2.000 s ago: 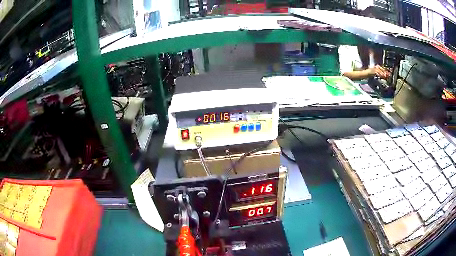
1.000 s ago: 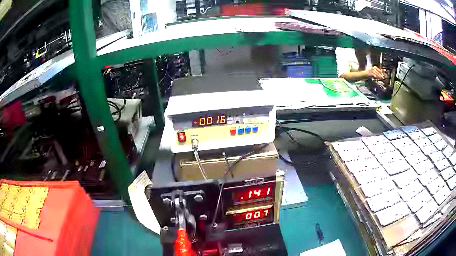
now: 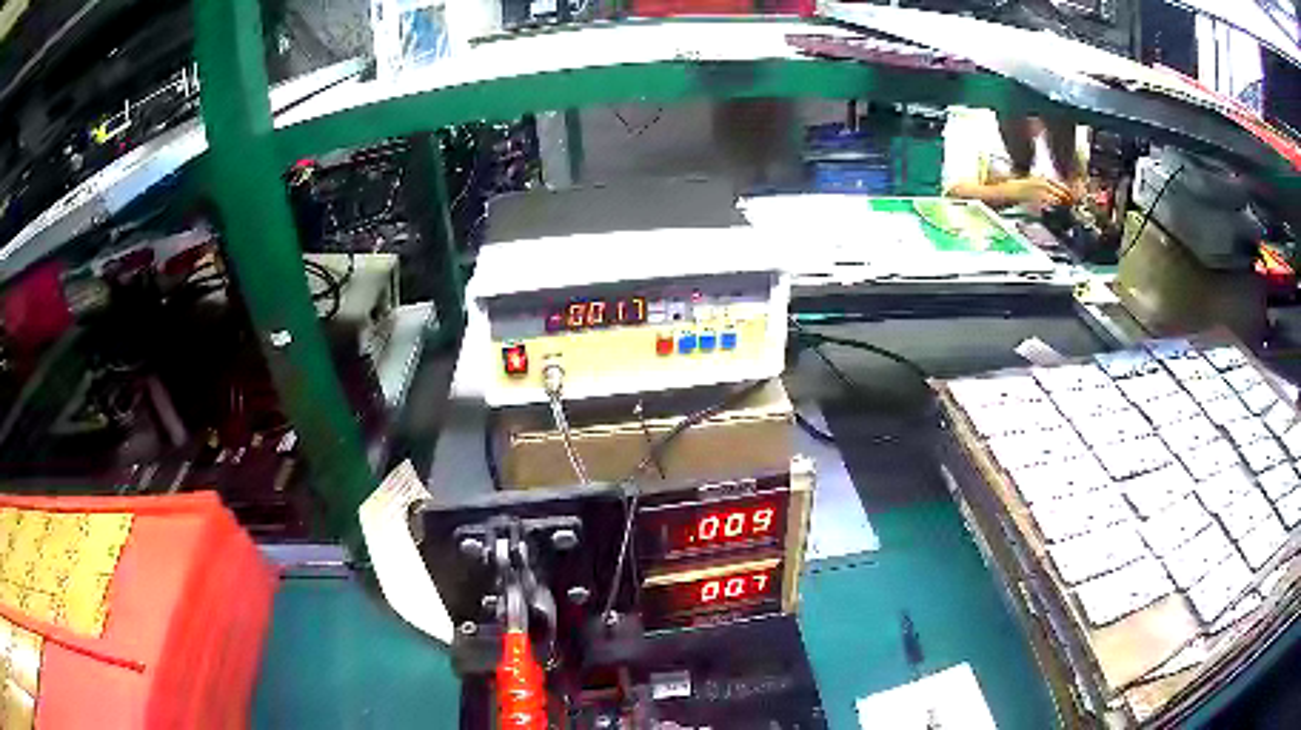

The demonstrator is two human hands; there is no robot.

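Neither of my hands is in the picture. Nearest in front of me is a toggle clamp (image 3: 521,685) with a red grip pointing down, on a black upright plate (image 3: 454,559). The fixture's black base (image 3: 728,682) runs to the lower edge; I cannot tell whether a part sits in it. A dual-display meter (image 3: 721,549) beside the clamp shows two rows of red digits, .009 and 007. Behind it, a white bench meter (image 3: 635,342) shows red digits ending in 17, and a cable runs down from its round connector.
Red trays (image 3: 193,613) with yellow pieces stand at the left. A parts board (image 3: 1141,485) with rows of white rectangles lies at the right. A paper slip (image 3: 927,702) and a small dark stick (image 3: 910,638) lie on the green bench. A green post (image 3: 271,271) rises at left. Another person's hand (image 3: 1042,190) shows beyond.
The upper red reading went from .116 to .141 to .009, and the bench meter from 16 to 17. The view has shifted slightly. The clamp looks much the same.
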